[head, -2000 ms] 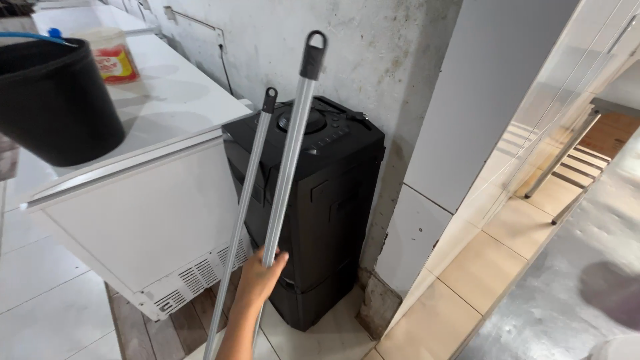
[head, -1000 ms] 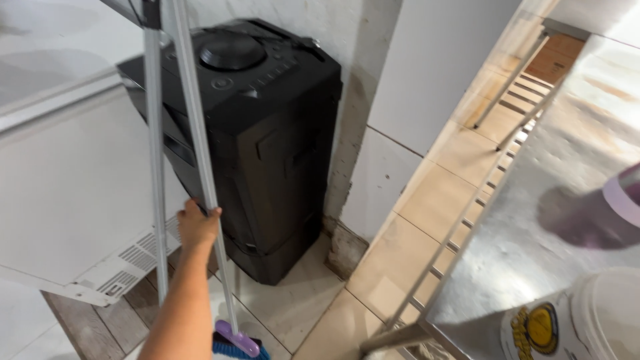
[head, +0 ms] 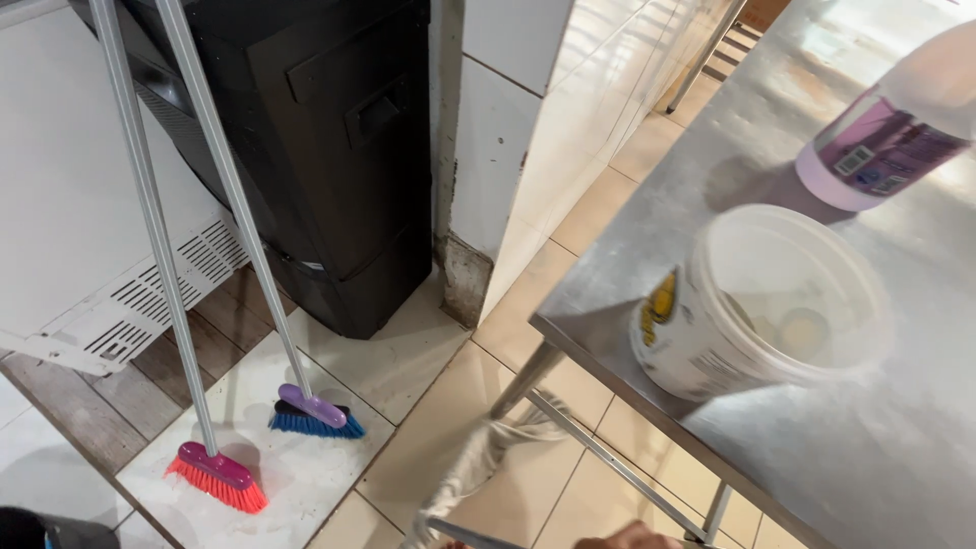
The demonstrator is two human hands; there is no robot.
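At the bottom edge, my right hand [head: 629, 537] shows only its knuckles; its fingers are hidden. A small sliver of skin, seemingly my left hand [head: 455, 544], shows beside a grey bar [head: 476, 535]; its grip is out of view. Close by, a grey cloth mop head [head: 476, 461] hangs near the metal table's leg. Two brooms with grey metal handles lean up on the left, away from both hands: one has a magenta head with red bristles [head: 217, 476], the other a purple head with blue bristles [head: 313, 412].
The metal table [head: 602, 293] holds a white plastic tub [head: 679, 343] and a bottle of pinkish liquid [head: 884, 149]. Behind the brooms stand a black speaker cabinet [head: 328, 183] and a white appliance [head: 69, 191]. A black bucket [head: 69, 530] is at lower left.
The hand that was on a broom handle has let go, and both brooms stand without a hand on them. The view has turned down and right, and the mop head has come into sight.
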